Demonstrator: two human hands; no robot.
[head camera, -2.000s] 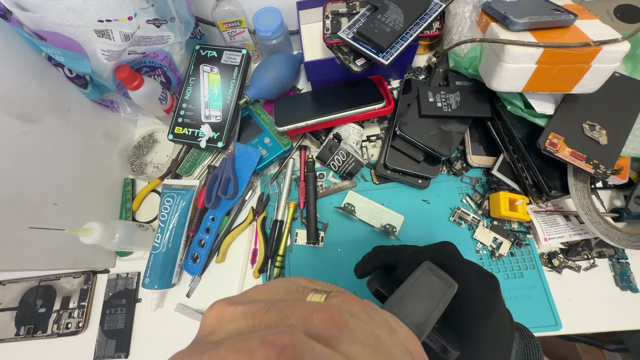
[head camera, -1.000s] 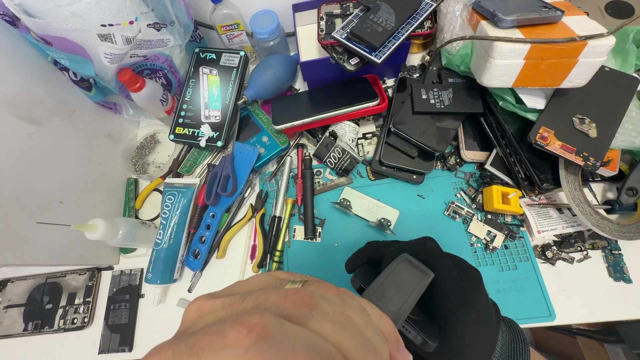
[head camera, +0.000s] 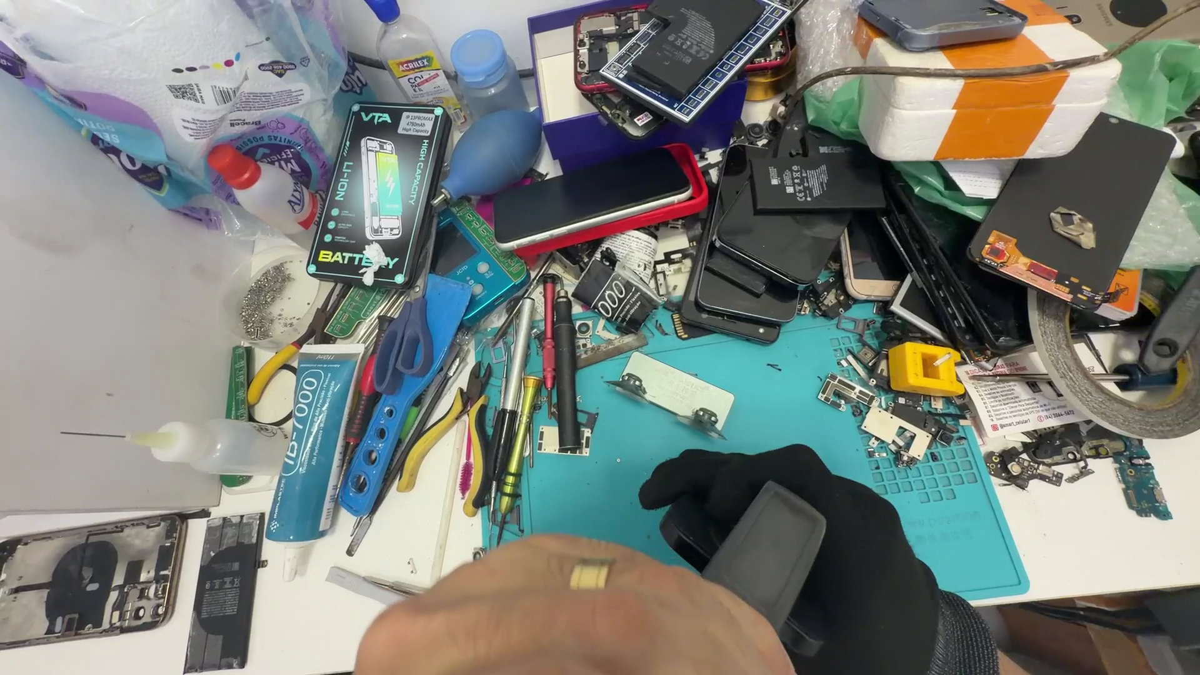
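Note:
At the bottom centre my bare left hand, with a ring on one finger, covers the near part of what lies between my hands. My right hand, in a black glove, curls around a black object, mostly hidden. A dark grey, flat-ended plastic piece slants up between the hands; which hand holds it is not clear. The left hand's fingertips are out of sight. Both hands are over the near part of a teal work mat. Beyond them, a small metal plate lies on the mat.
Pliers, screwdrivers and a glue tube lie left of the mat. Stacked phones stand at its far edge. Small phone parts, a yellow block and a tape roll are at the right.

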